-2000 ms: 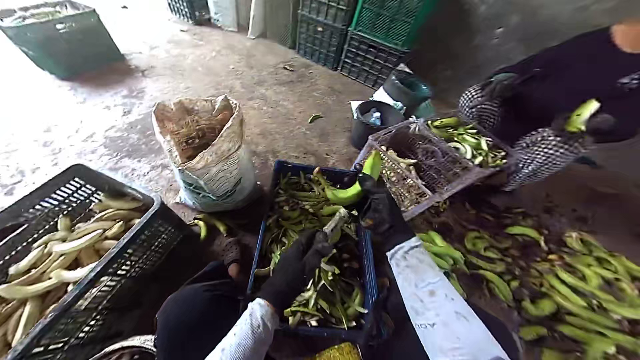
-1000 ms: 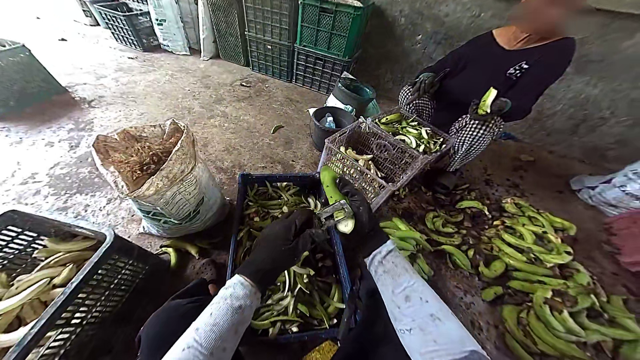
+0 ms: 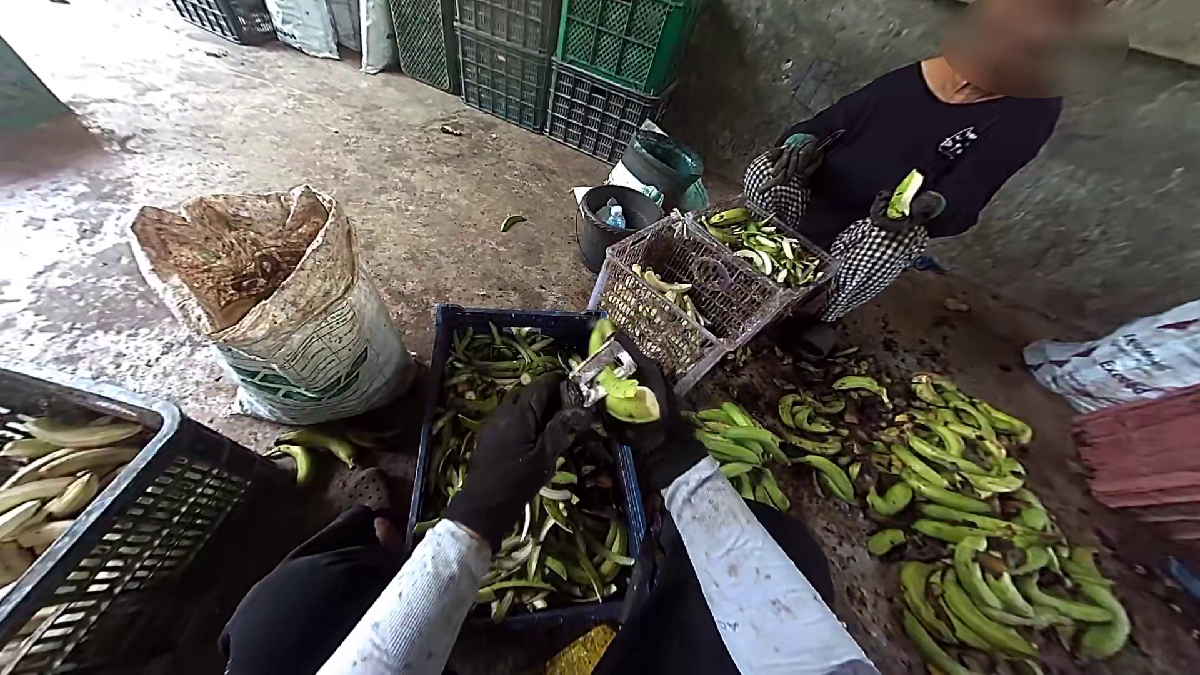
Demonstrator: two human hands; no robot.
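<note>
Black gloves cover both my hands. My left hand [image 3: 516, 450] is closed on a metal peeler [image 3: 602, 370], whose blade lies against a green plantain [image 3: 630, 401]. The plantain is gripped in my right hand [image 3: 661, 417], with pale flesh bared at its near end. Both hands are above a blue crate [image 3: 539, 614] full of green peel strips [image 3: 553, 539]. Peeled plantains [image 3: 70, 464] fill a dark crate [image 3: 155, 506] at left. Unpeeled green plantains [image 3: 975, 525] lie in piles on the floor at right.
A person [image 3: 919, 159] in checked sleeves sits at upper right, a plantain piece in one gloved hand. Before them are mesh crates [image 3: 703, 281] of plantains and peels. A woven sack [image 3: 309, 328] stands upper left of the blue crate, a black bucket [image 3: 609, 225] beyond it, and stacked crates [image 3: 581, 84] behind.
The peeler and my left hand have come against the plantain, which pointed up to the right two seconds ago and now points down toward me. The view has swung right.
</note>
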